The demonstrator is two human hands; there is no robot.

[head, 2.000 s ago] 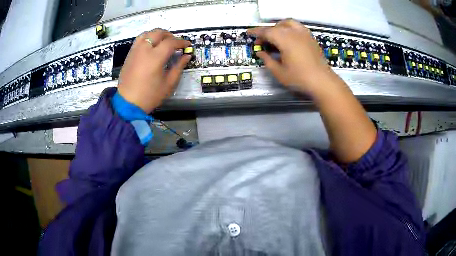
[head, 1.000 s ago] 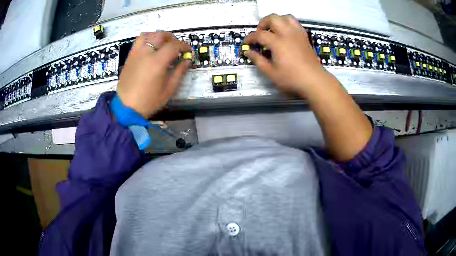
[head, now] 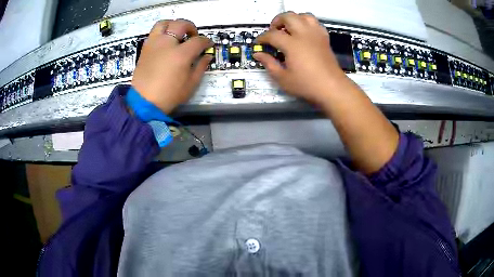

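Observation:
A PCB panel (head: pixel 226 39) lies in the rail between my hands. My left hand (head: pixel 172 65) is over its left part, thumb and fingers at a transformer (head: pixel 210 51). My right hand (head: pixel 300 57) has thumb and fingers at another transformer (head: pixel 258 48) on the panel. A third transformer (head: pixel 234 52) stands on the panel between them. One loose transformer (head: pixel 238 87) sits on the rail's near edge. The fingers hide parts of the board under them.
The conveyor rail (head: pixel 108 108) runs across the view. To the right lies a panel (head: pixel 395 60) with several transformers, to the left one without yellow tops (head: pixel 95 67). A lone transformer (head: pixel 105 26) sits on the far rail. White sheets (head: pixel 357 13) lie beyond.
The near-edge row has gone from several transformers to two, then one. A transformer now stands between my hands. The panels have shifted right, and my right hand has moved slightly left.

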